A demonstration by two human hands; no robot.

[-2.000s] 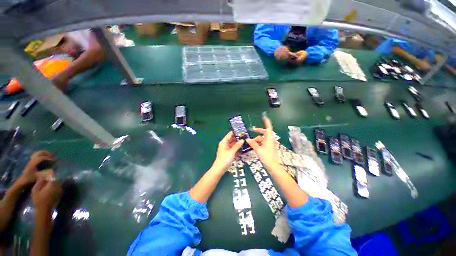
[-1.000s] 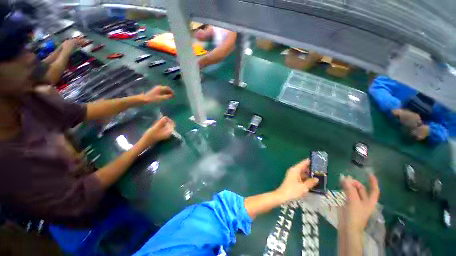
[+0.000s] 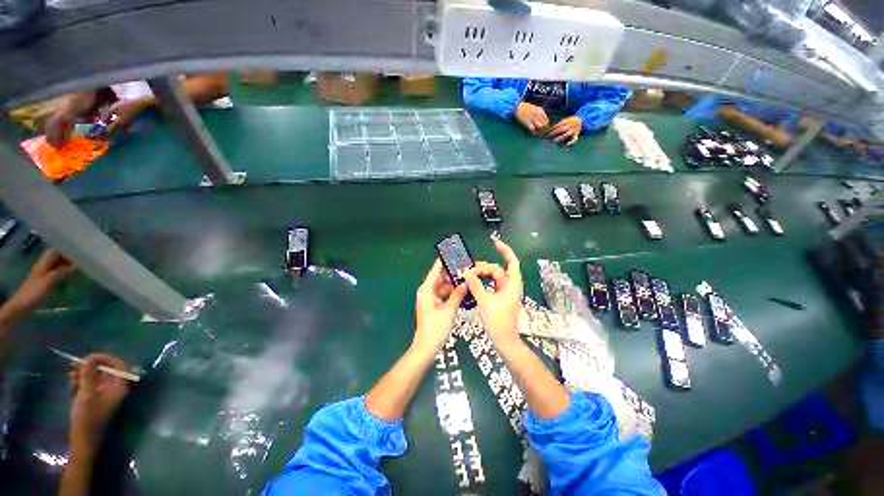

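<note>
A black keypad mobile phone [image 3: 454,254] is held upright over the bench, its pale screen area facing me. My left hand [image 3: 438,302] grips its lower left side. My right hand [image 3: 499,295] has its thumb and a finger on the phone's lower part, with the index finger raised. Whether a small adhesive part is at the fingertips is too small to tell. Strips of adhesive parts [image 3: 454,412] fan out below my hands, partly hidden by my right forearm. Whitish backing paper [image 3: 586,358] lies right of them.
Several waiting phones [image 3: 641,293] lie at right beside a single strip [image 3: 746,334]. Clear film [image 3: 237,363] lies at left. A neighbour's hand holds a thin white tool [image 3: 114,369]. More phones [image 3: 298,249] lie across the bench. A compartment tray [image 3: 412,142] and metal shelf [image 3: 291,44] are beyond.
The view has swung back right from the left neighbour. My right hand, apart from the phone a second ago, now touches its lower part. My left hand still holds the phone.
</note>
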